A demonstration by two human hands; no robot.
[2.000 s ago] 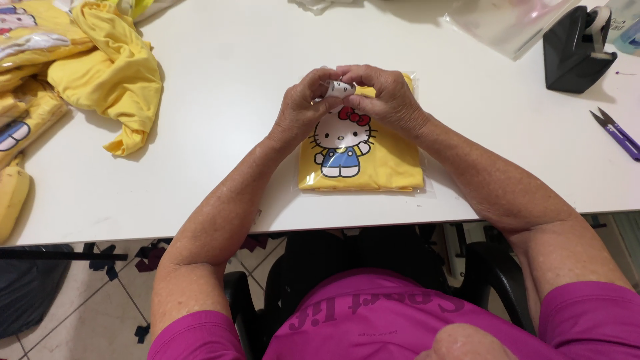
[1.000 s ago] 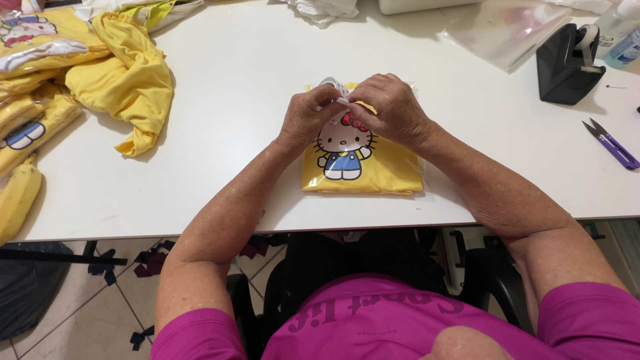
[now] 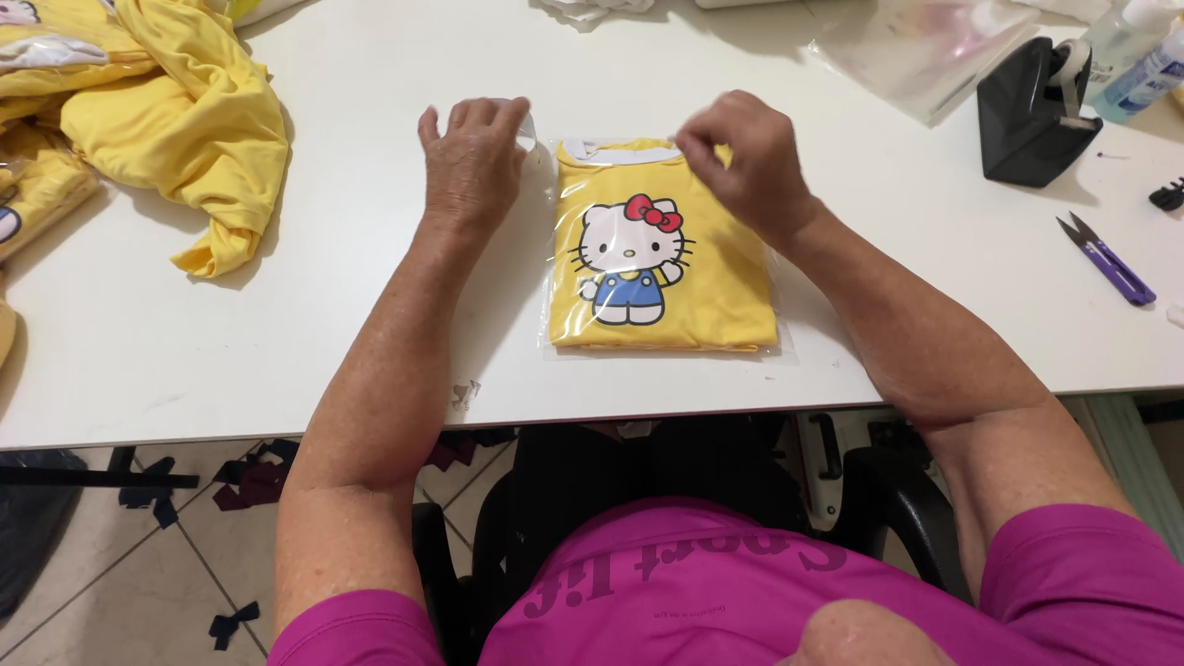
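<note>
A folded yellow garment with a Hello Kitty print (image 3: 638,268) lies flat in a clear plastic bag in front of me. To its left, my left hand (image 3: 474,162) is over the table with its fingers curved and apart; a pale, clear-edged roll or strip (image 3: 525,134) shows behind the fingers, and whether they grip it I cannot tell. My right hand (image 3: 745,162) is above the bag's upper right corner, thumb and forefinger pinched together near the garment's white neckline (image 3: 624,154). A small whitish bit shows at those fingertips, too blurred to name.
Yellow garments (image 3: 185,139), some bagged, are heaped at the upper left. At the right are a black tape dispenser (image 3: 1036,116), purple thread snips (image 3: 1110,261) and bottles (image 3: 1142,74). Clear plastic bags (image 3: 925,55) lie at the back right. The table's front edge (image 3: 675,413) runs before me.
My hands were together over the top of the bagged garment, with something whitish between them. They have parted, the left hand moving left off the bag, and the whole print now shows.
</note>
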